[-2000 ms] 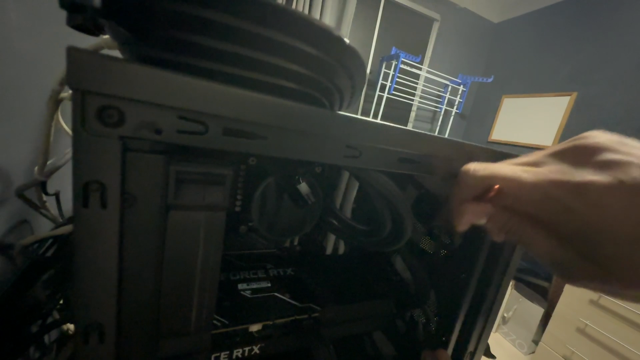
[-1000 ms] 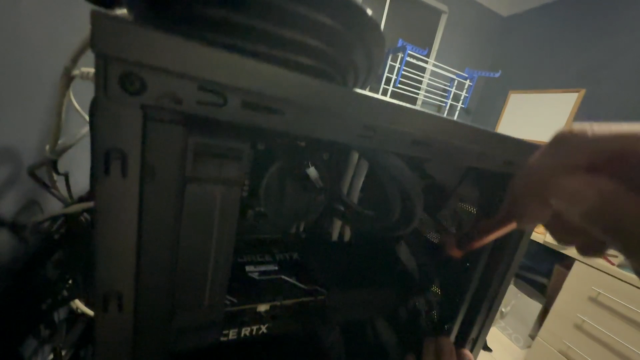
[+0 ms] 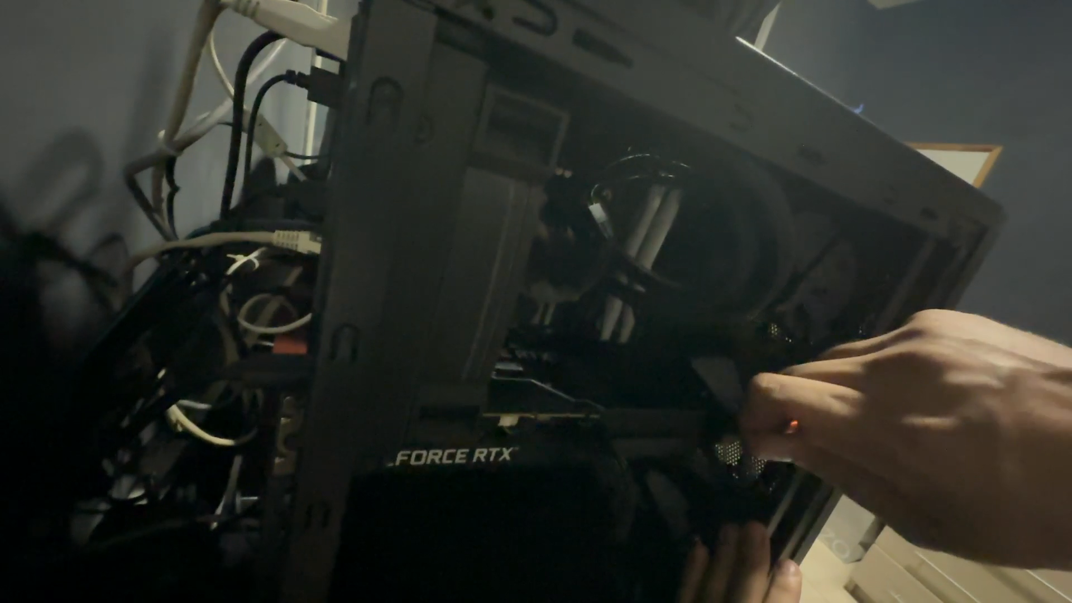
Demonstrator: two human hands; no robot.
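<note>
An open-sided desktop computer case (image 3: 402, 209) fills the middle of the view, its inside very dark. A graphics card (image 3: 456, 456) lies across its lower part, below two pale sleeved cables (image 3: 653, 226). My right hand (image 3: 913, 419) is at the case's right side, fingers curled around a small thing with an orange-red spot; most of it is hidden, so I cannot tell what it is. Low in the opening, the fingers of my left hand (image 3: 741, 569) reach up by the lower right frame; whether they hold anything is not visible.
Behind the case at left, many cables run from its rear, among them a pale network-type plug (image 3: 297, 242) and a white power plug (image 3: 289, 21). A wood-framed board (image 3: 955, 159) hangs on the wall at right. Pale drawers (image 3: 904, 574) stand at the lower right.
The view has moved closer and lower on the case. My right hand has gone from the upper right edge down along the case's right side. My left fingers now show more at the bottom.
</note>
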